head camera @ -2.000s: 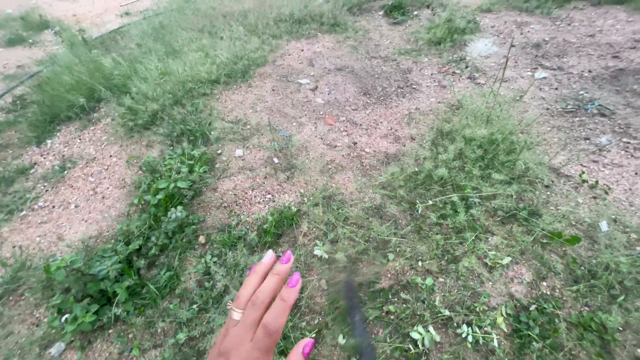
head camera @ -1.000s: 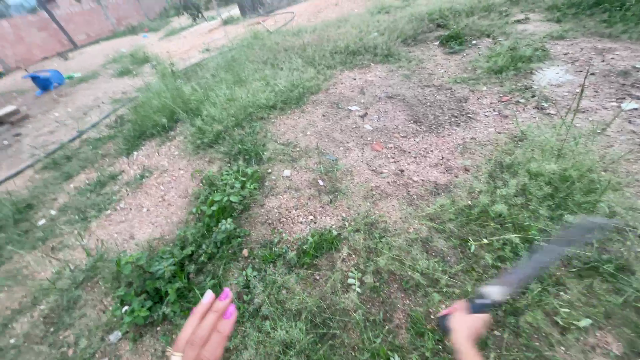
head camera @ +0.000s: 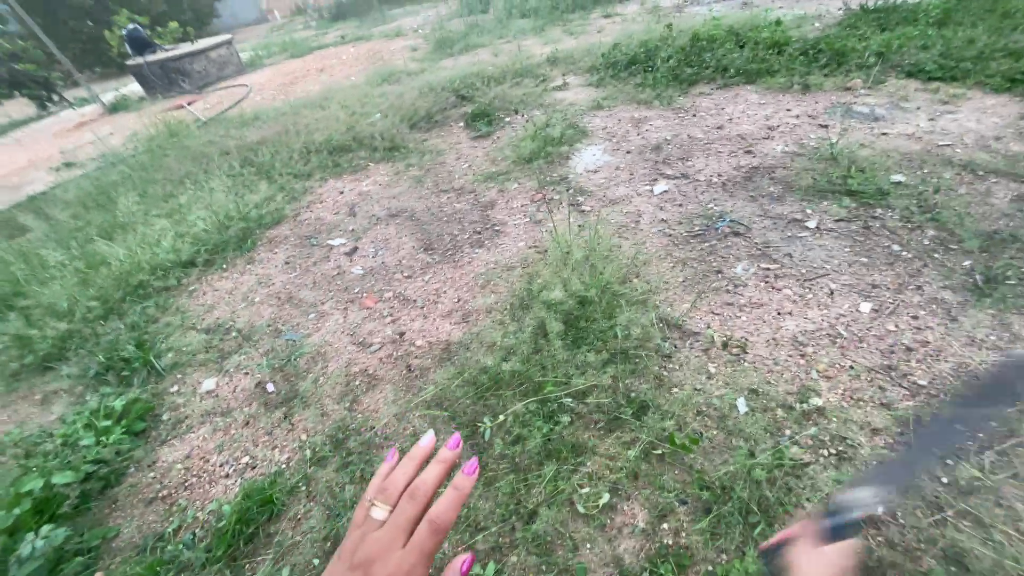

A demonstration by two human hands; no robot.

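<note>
My left hand point(head camera: 408, 512), with painted nails and rings on one finger, is at the bottom centre, palm down and fingers a little apart, holding nothing. At the lower right my right hand point(head camera: 820, 548) grips the dark handle of a large knife or machete point(head camera: 944, 436); its broad blade is blurred and points up and right, out of the frame. Between and beyond the hands grows a tuft of green grass point(head camera: 584, 312) with some thin upright stalks. Low cut or flattened grass lies around its base.
Reddish gravelly soil point(head camera: 384, 256) with scattered litter bits surrounds the tuft. Taller grass point(head camera: 104, 248) runs along the left, leafy weeds point(head camera: 64, 472) stand lower left, and more green plants point(head camera: 800, 52) at the top right. A round concrete structure point(head camera: 188, 64) and a hose point(head camera: 232, 100) are far left.
The view has swung up and to the right. The blade, a blur beside my left hand two seconds ago, is now farther right of it. My right hand has come into view.
</note>
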